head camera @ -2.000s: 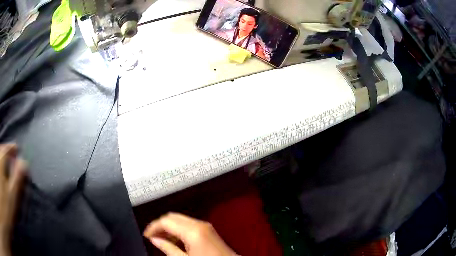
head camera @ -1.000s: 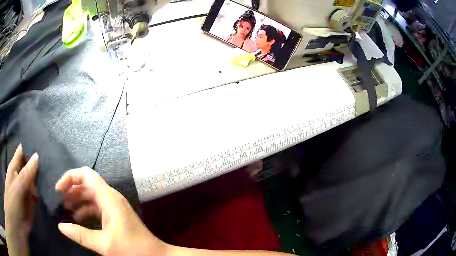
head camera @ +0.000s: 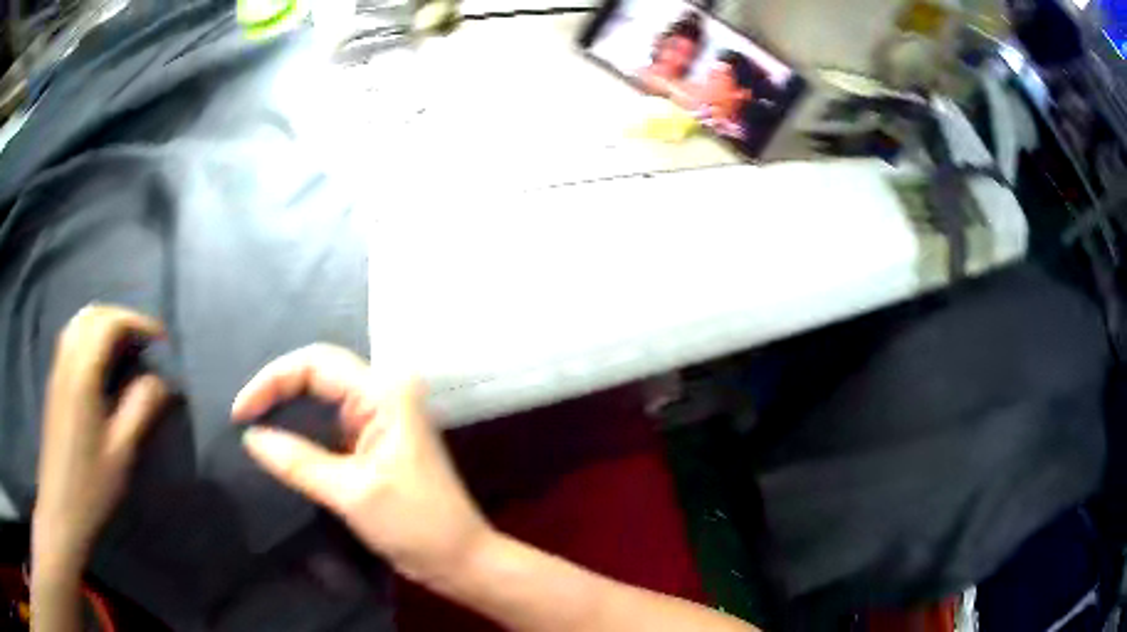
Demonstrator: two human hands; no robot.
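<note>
The dark grey fabric panel [head camera: 266,278] covers the left of the white table and hangs over its front edge. It looks pale under the lamp. My left hand [head camera: 105,401] is over the panel at the far left, fingers curled and thumb a little apart from them. My right hand [head camera: 358,451] is over the panel just left of the table's front corner, thumb and index fingertips close together. Dark cloth shows within both curled hands, but blur hides whether either grips it. The needle area is washed out by glare at the top.
The white table [head camera: 618,272] has a phone [head camera: 698,74] playing video at its back, with a yellow piece [head camera: 664,127] beside it. Dark cloth [head camera: 939,432] hangs at right. A dark strip [head camera: 952,222] crosses the table's right end. Red cloth [head camera: 581,494] lies below.
The view has shifted, moving the table and phone rightward in the picture. Both hands now sit higher and further right. The raised cloth fold by my left hand now looks laid flatter.
</note>
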